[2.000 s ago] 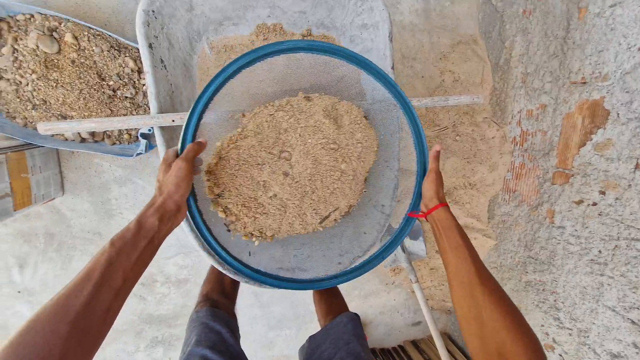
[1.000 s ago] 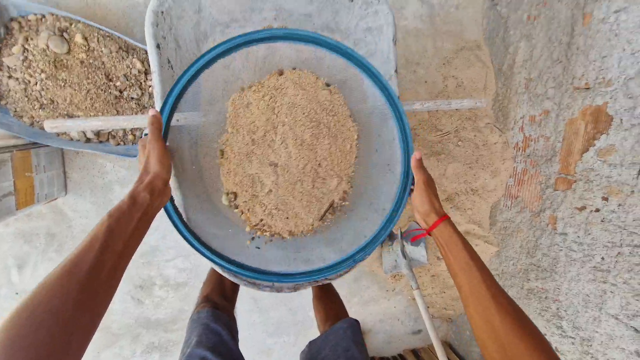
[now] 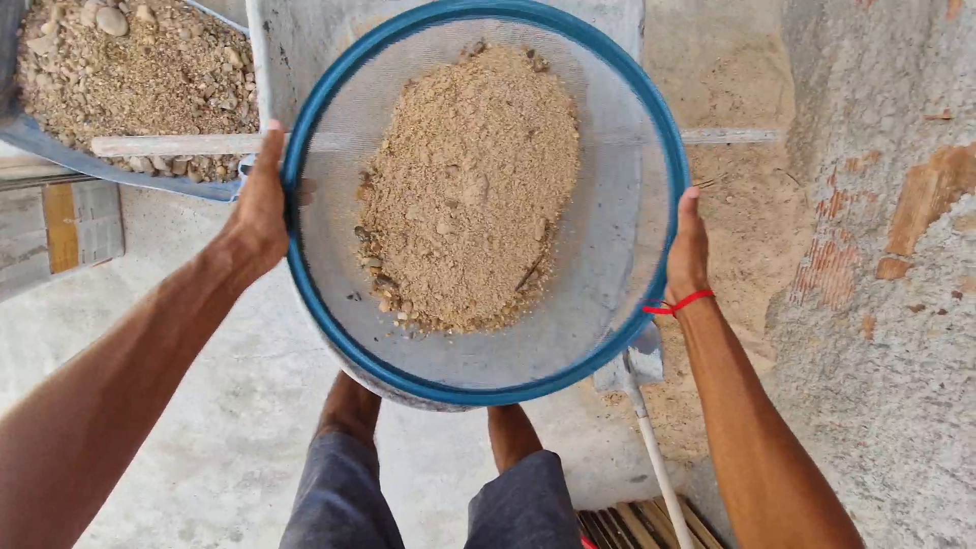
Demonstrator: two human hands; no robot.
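Note:
My left hand (image 3: 261, 202) grips the left side of a round sieve with a blue rim (image 3: 324, 324) and fine mesh. On the opposite side, my right hand (image 3: 688, 252), with a red string at the wrist, holds the rim. A mound of damp-looking sand (image 3: 473, 183) lies on the mesh, with small pebbles along its lower left edge and a dark twig at its lower right. Beneath the sieve are a wooden bar (image 3: 183, 145) and a pale wheelbarrow tray (image 3: 293, 38), both partly hidden by it.
A blue-edged container (image 3: 175, 187) of gravel and stones (image 3: 137, 84) stands at upper left, above a taped box (image 3: 61, 225). A shovel (image 3: 648, 427) leans at lower right by wooden slats (image 3: 648, 522). A rough plastered wall (image 3: 877, 343) rises at right.
Both hands still hold the rim. The sieve has shifted between frames, and the sand on the mesh has changed shape, now a longer oval. My left hand was higher on the rim one second ago.

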